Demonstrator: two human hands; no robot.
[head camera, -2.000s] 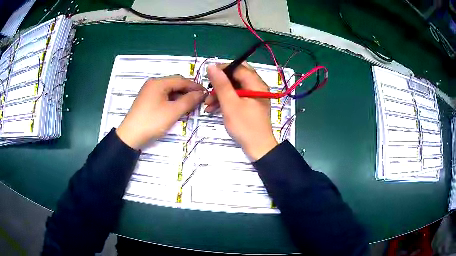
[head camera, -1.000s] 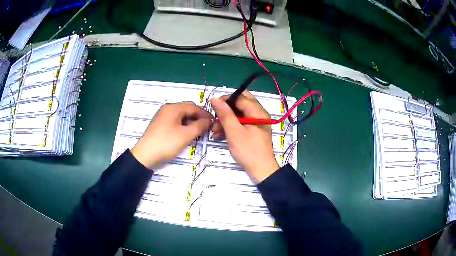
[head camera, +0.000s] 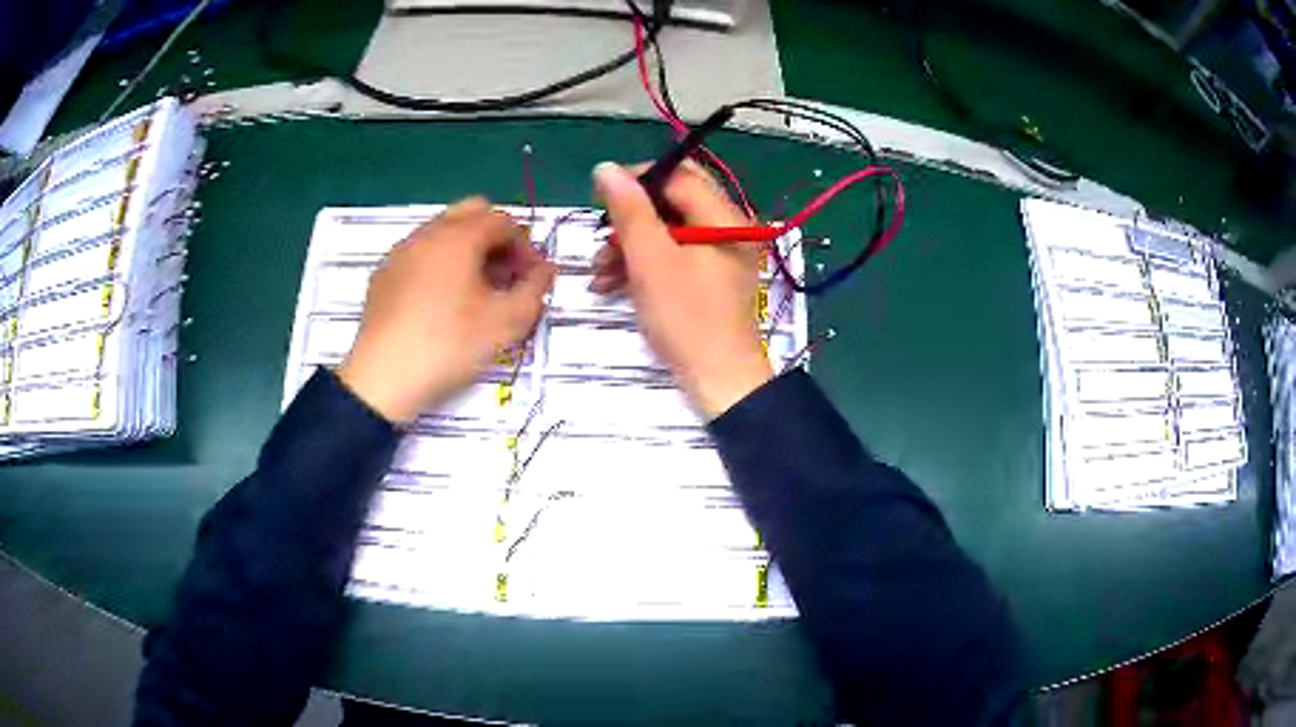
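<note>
A white tray (head camera: 640, 597) with flat white strips in two columns lies on the green mat; thin lead wires (head camera: 536, 452) leave yellow patches at the strip ends. My right hand (head camera: 682, 270) holds the black test probe (head camera: 688, 146) and the red test probe (head camera: 725, 234) above the tray's upper middle. My left hand (head camera: 448, 301) is over the upper left of the tray, thumb and fingertips close together and blurred; whether a lead is between them cannot be told. The two hands are apart.
A stack of white trays (head camera: 88, 284) with wire ends sticking out stands at left. Another stack (head camera: 1137, 362) lies at right. Red and black probe cables (head camera: 898, 213) loop right of my right hand. A thick black cable (head camera: 483, 104) runs along the back. A red stool (head camera: 1173, 689) shows at lower right.
My left hand has moved left, away from the probe tips, opening a gap between the hands. The right hand still holds both probes. The view has shifted, and the instrument box is largely out of frame.
</note>
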